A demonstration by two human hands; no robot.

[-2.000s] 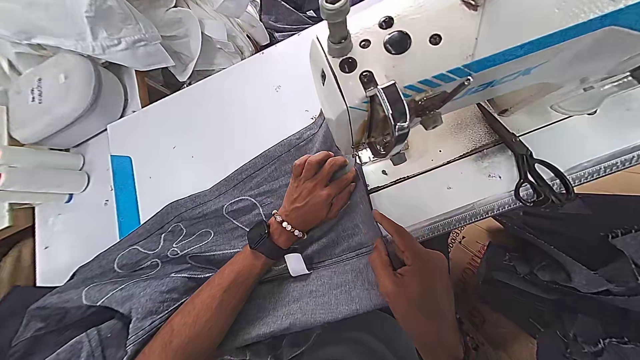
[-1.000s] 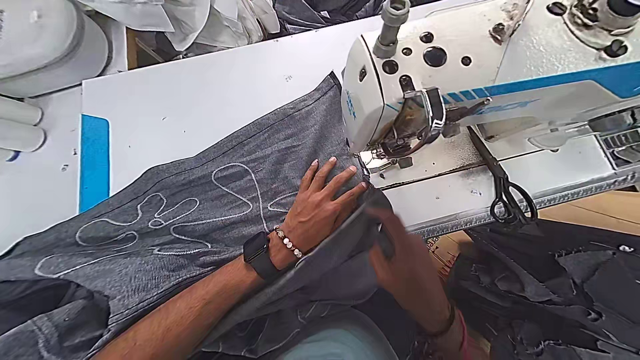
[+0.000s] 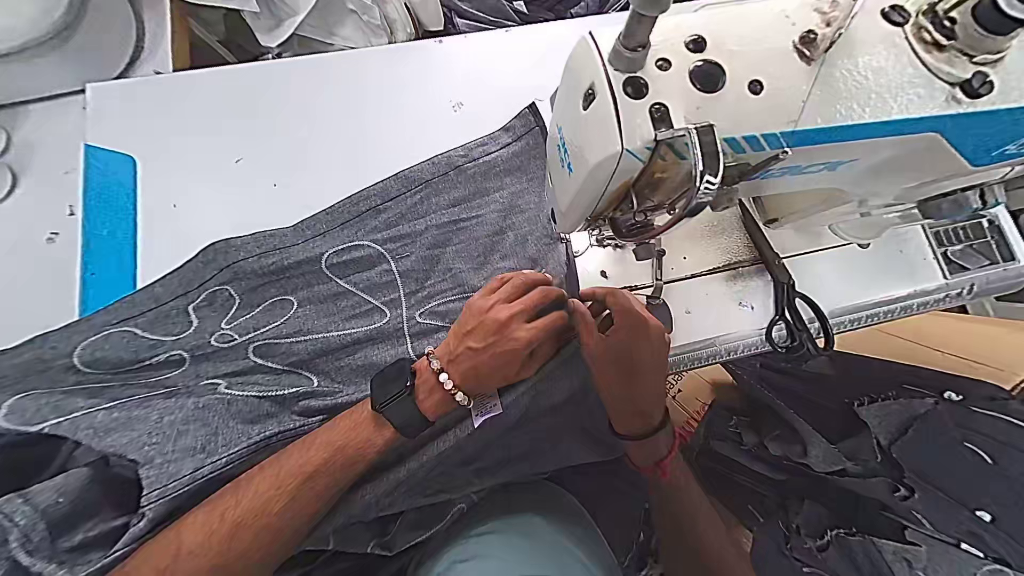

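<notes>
Dark grey denim-like fabric with looping pale stitching lies across the table, its right edge at the needle area of a white and blue Jack sewing machine. My left hand, with a watch and beaded bracelet at the wrist, rests on the fabric, its fingertips at the edge just below the presser foot. Touching those fingertips, my right hand pinches the same edge between thumb and forefinger. A small white label shows on the fabric beside my left wrist.
Black-handled scissors lie on the machine bed, right of my hands, over a ruler strip. Dark garments are heaped on cardboard at the lower right. White cloth is piled beyond the white table.
My right hand, blurred while lifting the lower part of the fabric a second ago, is now at the edge beside my left fingertips. The lifted part lies lower, with its label showing again.
</notes>
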